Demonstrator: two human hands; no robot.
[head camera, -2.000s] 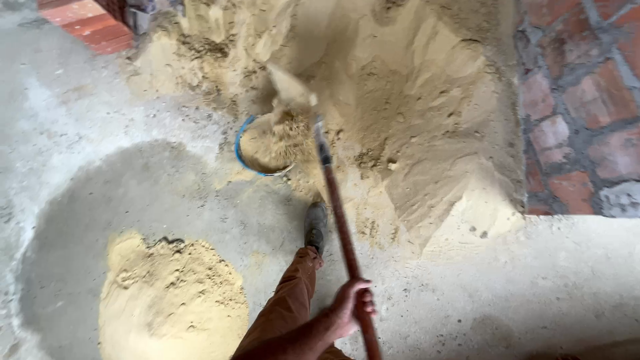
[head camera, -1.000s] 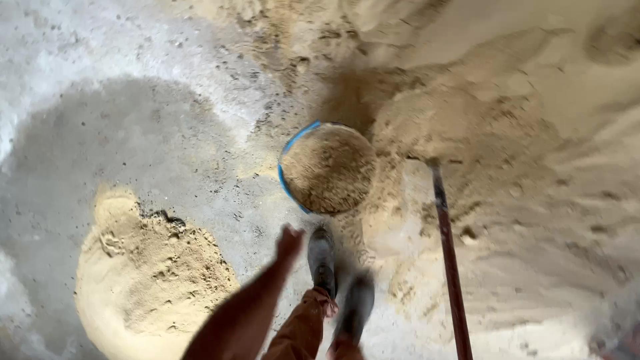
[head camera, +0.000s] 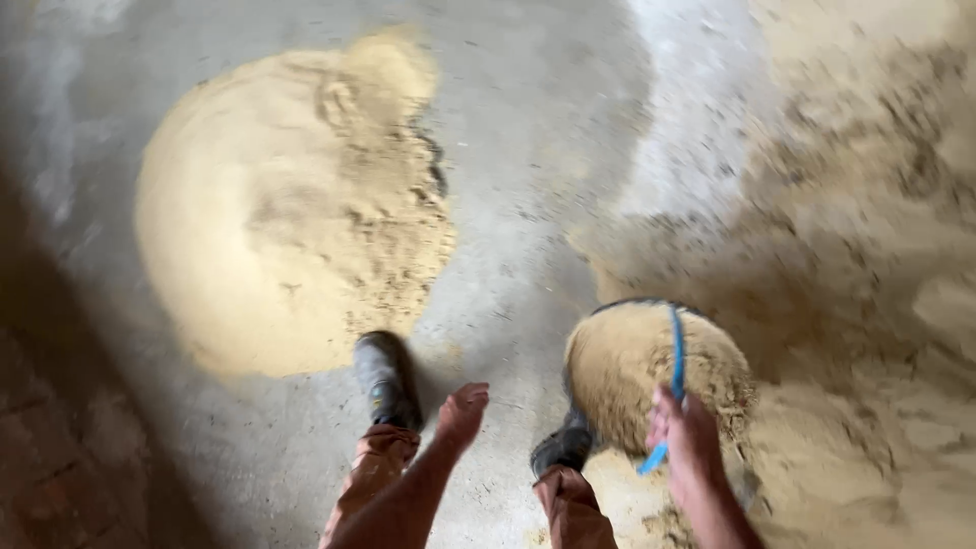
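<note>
My right hand (head camera: 682, 431) is closed around the blue handle (head camera: 678, 347) of a round bucket heaped with sand (head camera: 633, 374). The handle stands up across the sand. The bucket is at the lower right, beside my right boot, and its dark rim shows at the back. My left hand (head camera: 463, 412) hangs over the concrete floor between my two boots; it holds nothing, and blur partly hides its fingers. A round, flattened sand pile (head camera: 290, 221) lies ahead of my left boot.
A large, loose sand heap (head camera: 854, 427) spreads along the right side, behind and beside the bucket. Grey concrete floor (head camera: 518, 191) runs between it and the round pile. My left boot (head camera: 385, 381) touches the pile's near edge. Blurred brickwork (head camera: 61, 457) is at the lower left.
The long-handled shovel, held in a hand two seconds ago, is out of view. My right hand has taken hold of the bucket's blue handle. The view has swung left.
</note>
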